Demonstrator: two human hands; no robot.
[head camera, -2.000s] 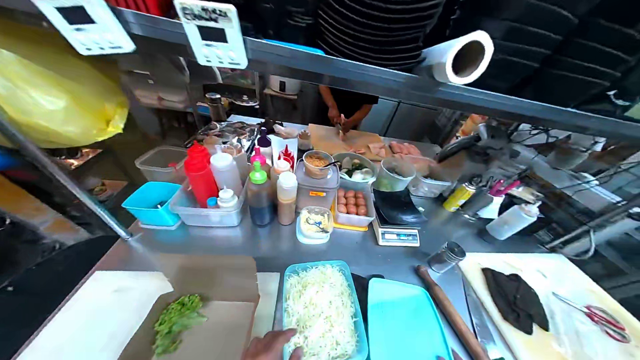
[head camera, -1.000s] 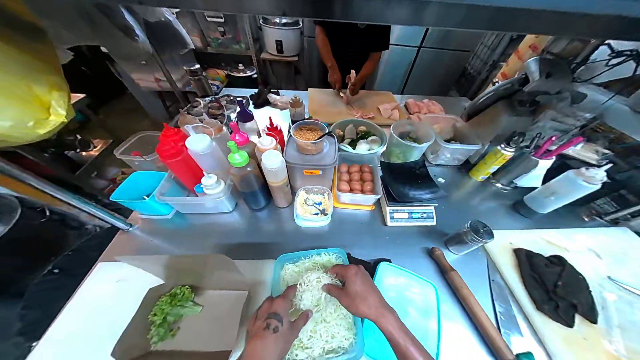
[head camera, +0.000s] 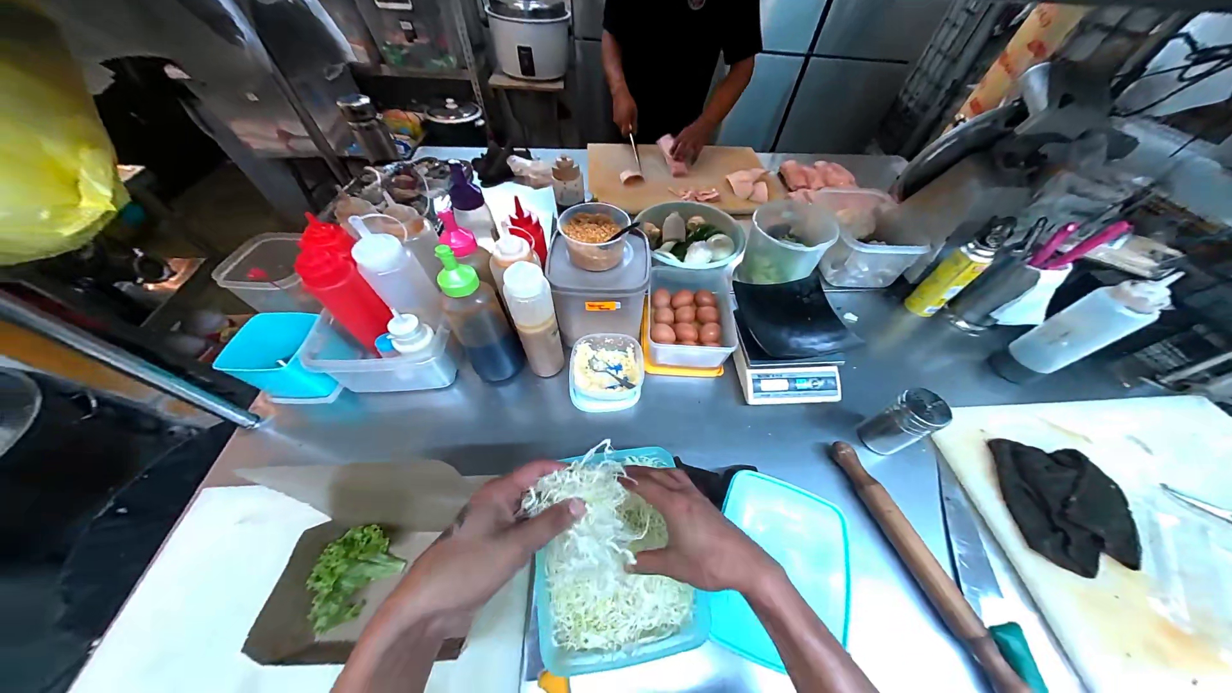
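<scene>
My left hand (head camera: 500, 525) and my right hand (head camera: 698, 525) cup a loose heap of shredded cabbage (head camera: 587, 505) between them. They hold it over a light blue plastic container (head camera: 630, 664) that has more shredded cabbage inside. Left of the container lies an open cardboard takeaway box (head camera: 289, 626) with a green lettuce leaf (head camera: 348, 575) in it. A translucent blue lid (head camera: 794, 563) lies flat, right of the container and partly behind my right forearm.
Squeeze bottles (head camera: 481, 318), a tub of eggs (head camera: 688, 322) and a digital scale (head camera: 791, 383) stand behind. At right are a metal shaker (head camera: 905, 421), wooden rod (head camera: 914, 553), knife (head camera: 967, 539) and cutting board (head camera: 1174, 443) with a dark cloth (head camera: 1064, 500). Across the counter a person cuts meat (head camera: 674, 156).
My right hand has come to the container beside my left hand. A clump of shredded cabbage has been lifted between both hands. The view has shifted.
</scene>
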